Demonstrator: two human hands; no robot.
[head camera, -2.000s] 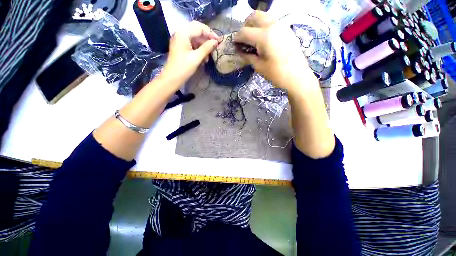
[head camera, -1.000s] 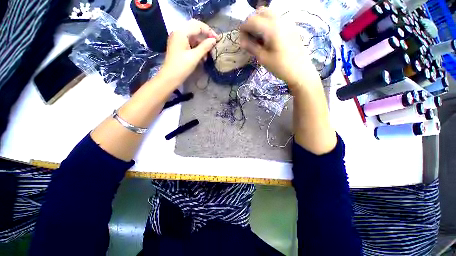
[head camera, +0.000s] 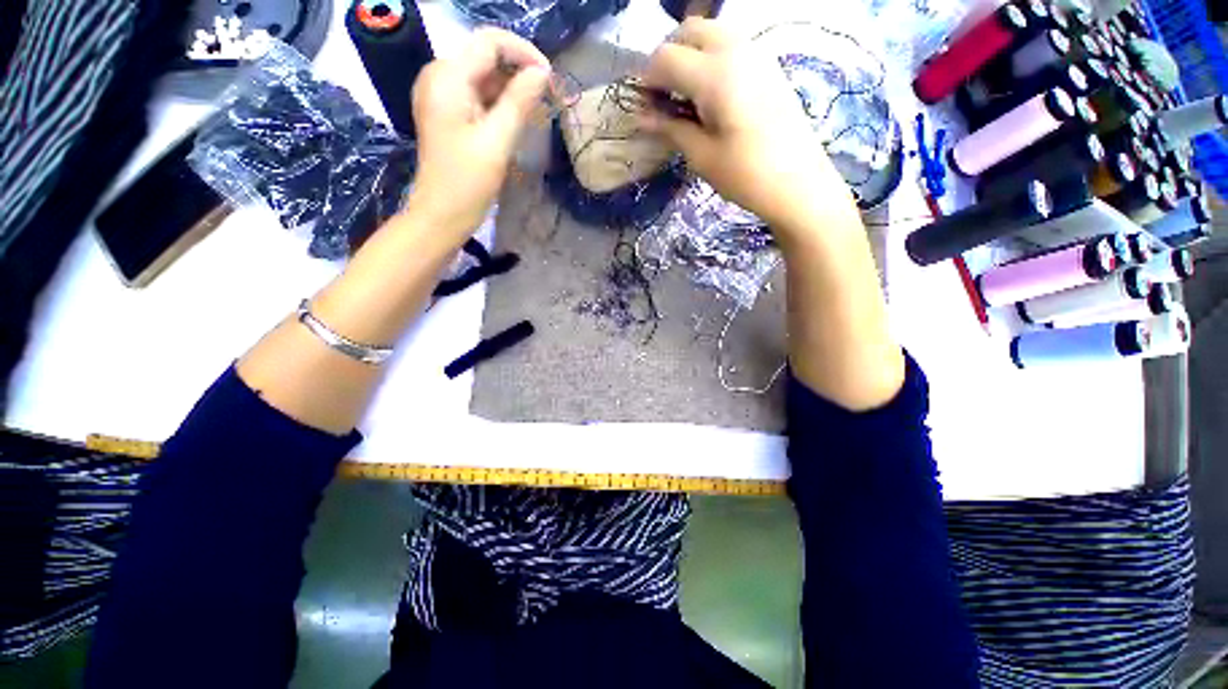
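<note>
The beige pincushion (head camera: 609, 146) with a dark rim lies on the grey-brown cloth mat (head camera: 613, 384), loose dark threads trailing over it. My left hand (head camera: 471, 121) is above and left of it, thumb and forefinger pinched at fine thread (head camera: 563, 92); a needle cannot be made out. My right hand (head camera: 734, 121) is at the pincushion's upper right, fingers curled around a small dark object (head camera: 668, 108), perhaps snips; its fingertips are partly hidden. A striped garment (head camera: 552, 538) lies on my lap.
Thread cones (head camera: 1017, 135) stand at right. A black cone (head camera: 388, 61), plastic bags (head camera: 303, 148) and a smartphone (head camera: 162, 215) are at left. Black strips (head camera: 490, 349) and thread clippings (head camera: 622, 289) lie near the mat. A tape measure (head camera: 566, 478) runs along the front edge.
My left hand has moved up and left, away from the pincushion, uncovering more of it. My right hand moved slightly up, then back down toward the pincushion.
</note>
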